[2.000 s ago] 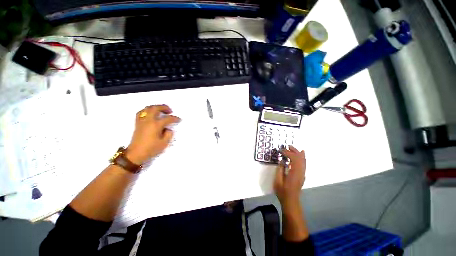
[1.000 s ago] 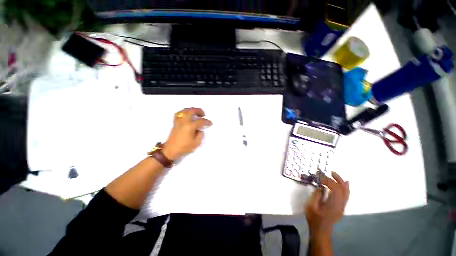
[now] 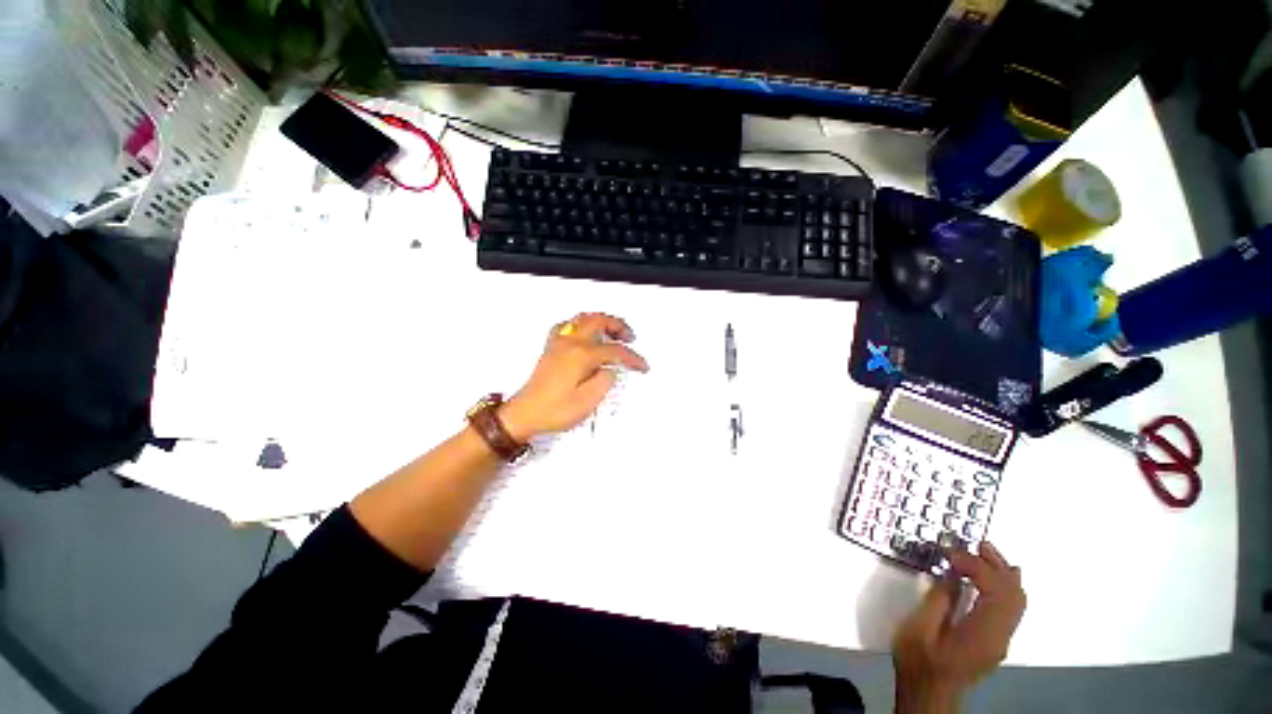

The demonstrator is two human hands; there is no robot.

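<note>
The silver-grey calculator (image 3: 926, 481) lies on the white desk at the right, below the mouse pad. My right hand (image 3: 965, 614) is at its lower edge, fingertips over the bottom keys, holding nothing that I can see. My left hand (image 3: 572, 377) rests on the washed-out white paper (image 3: 656, 516) left of the middle, fingers slightly curled and apart, with no object visible in it. A slim silver and dark pen (image 3: 731, 384) lies on the paper between my hands, its middle washed out by glare.
The keyboard (image 3: 677, 221) and monitor (image 3: 670, 49) are at the back. The mouse (image 3: 918, 276) is on its pad (image 3: 963, 335). Red-handled scissors (image 3: 1169, 460), a yellow roll (image 3: 1070, 204) and a blue bottle (image 3: 1200, 296) stand or lie right. A smartphone (image 3: 338, 140) and basket (image 3: 188, 119) are left.
The view has shifted left, so the desk things appear further right and lower, and the basket has come into view. My right hand stays at the calculator's bottom keys; my left hand stays on the paper.
</note>
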